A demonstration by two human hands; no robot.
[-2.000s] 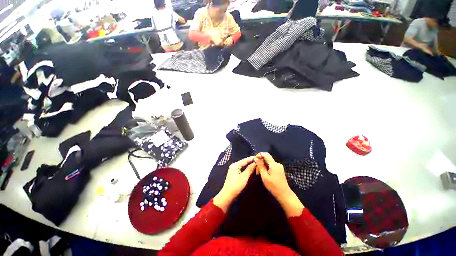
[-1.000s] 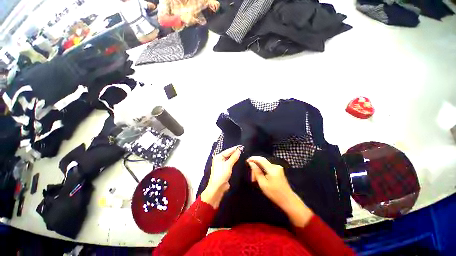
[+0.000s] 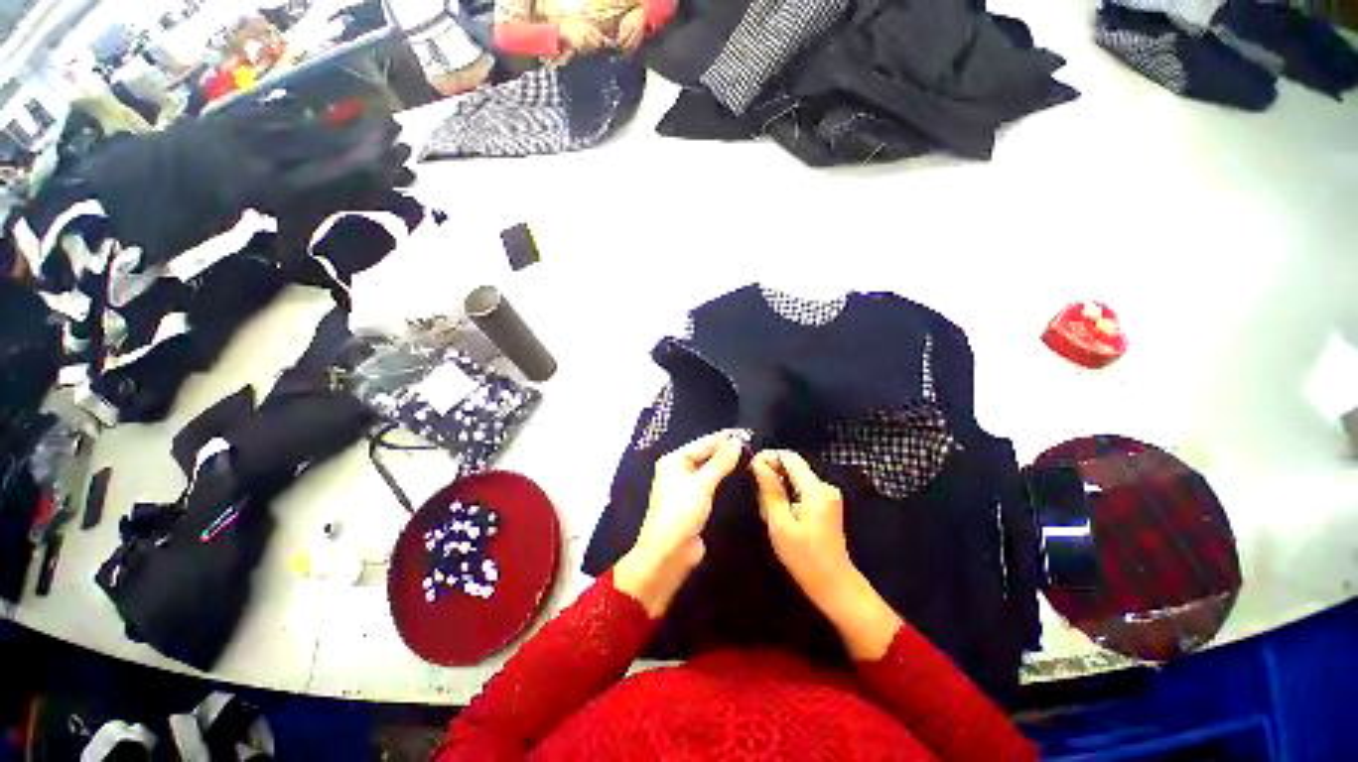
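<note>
A navy-black garment with small black-and-white checked lining lies on the white table in front of me. My left hand is over its middle, thumb and finger pinched on a tiny white piece, perhaps a button. My right hand is just right of it, its fingertips bent together close to the left fingertips. Any needle or thread between them is too fine to see. A dark red round dish at the left holds a heap of small white and dark pieces.
A round tartan tray with a glossy black rectangle is at the right, below a red heart-shaped box. A patterned clear bag and dark cylinder are behind the dish. Dark garment piles lie at the far side and left.
The view has tilted down since the first frame. My hands were together, then parted with the white piece showing at the left fingertips; now the right fingertips are nearer the left again.
</note>
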